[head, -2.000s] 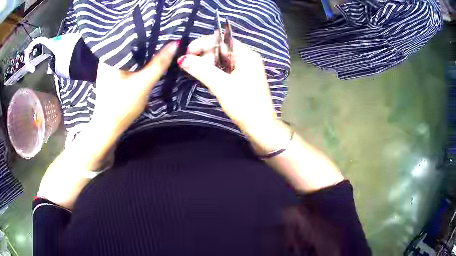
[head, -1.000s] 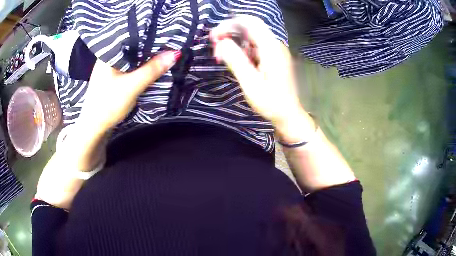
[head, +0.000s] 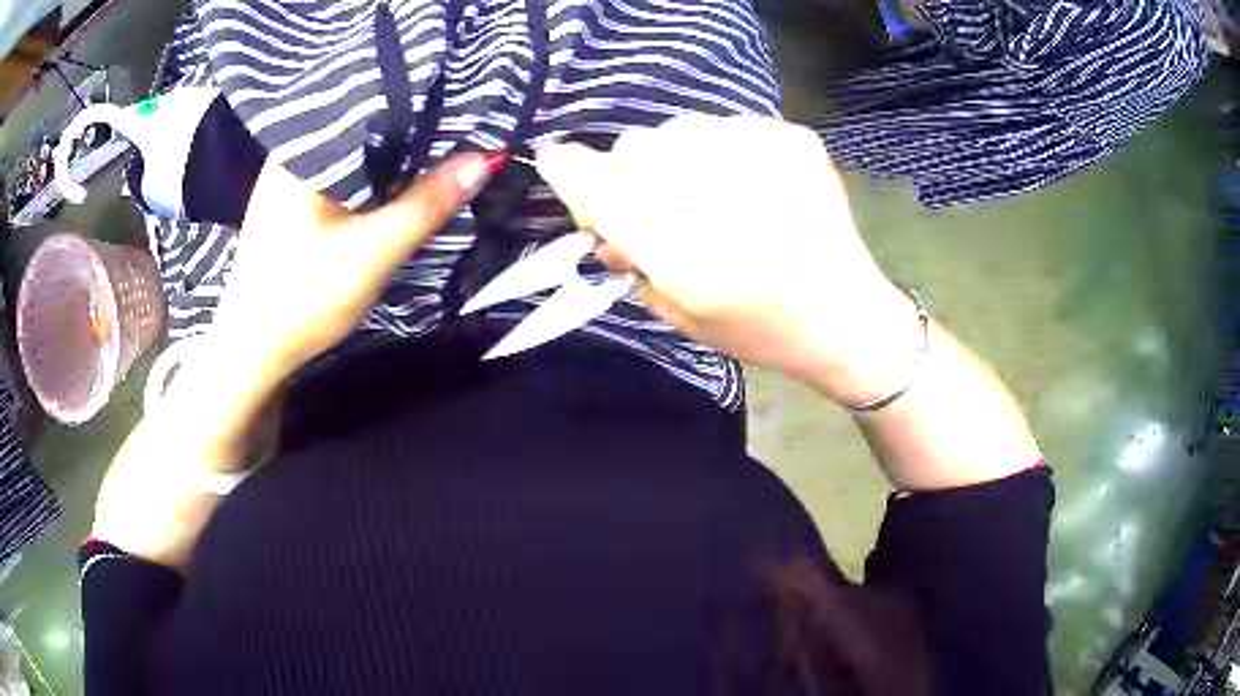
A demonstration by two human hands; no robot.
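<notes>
The navy-and-white striped garment [head: 653,61] lies over the lap, with narrow dark tapes [head: 392,82] running down it. My left hand [head: 320,258] rests on the garment, thumb and fingers pinching the dark tape near the middle. My right hand [head: 734,231] holds small scissors [head: 537,292] in the palm, the two silver blades parted and pointing down-left above the black top. Its thumb and fingertip are beside my left thumb tip, with a tiny pale line between them, too small to make out.
A pink perforated basket [head: 84,326] stands on the green floor [head: 952,354] at left. A white curved, hook-like piece [head: 157,150] and a tray of small items are at upper left. Another striped garment [head: 1020,102] lies at upper right, and more striped fabric shows at the left edge.
My right hand has come back to my left thumb from slightly apart. The scissor blades, which pointed up at first, now point down-left and are spread. My left hand has stayed almost still.
</notes>
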